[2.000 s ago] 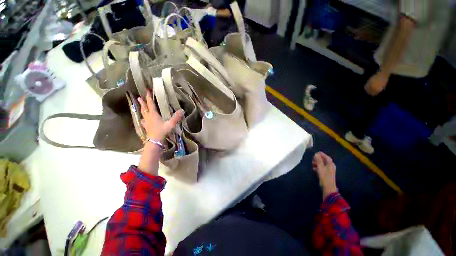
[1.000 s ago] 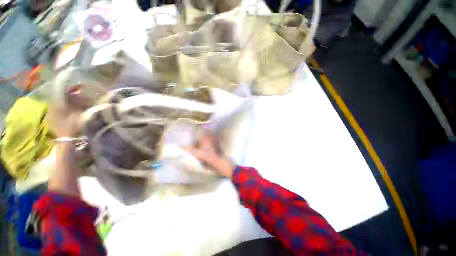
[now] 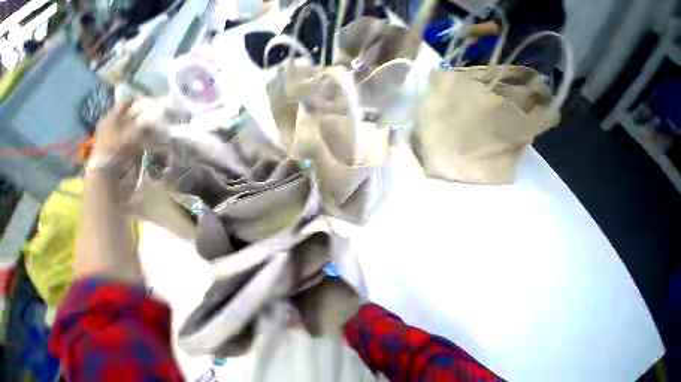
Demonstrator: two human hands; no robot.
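Note:
A nested bunch of beige tote bags [image 3: 261, 201] with grey-brown insides lies on the white-covered table, in front of me and to the left. My left hand [image 3: 116, 142] is raised at its left side, closed on pale blurred material that looks like bag handles. Another tote bag [image 3: 239, 295] lies tilted in front, blurred, with its mouth open. My right hand [image 3: 328, 304] is at this bag's mouth, dark and blurred. Its fingers are partly hidden, so its grip cannot be told.
A beige tote bag [image 3: 478, 123] stands upright at the back right, handles up. More tote bags stand behind the bunch. A small fan [image 3: 196, 80] is at the back left. Yellow material [image 3: 56, 242] lies at the left. The white table [image 3: 515, 276] has its curved edge at the right.
My left hand has moved up and pulled the bag bunch open. My right hand has moved down to the front bag. The view has shifted, and the standing bags appear more spread apart.

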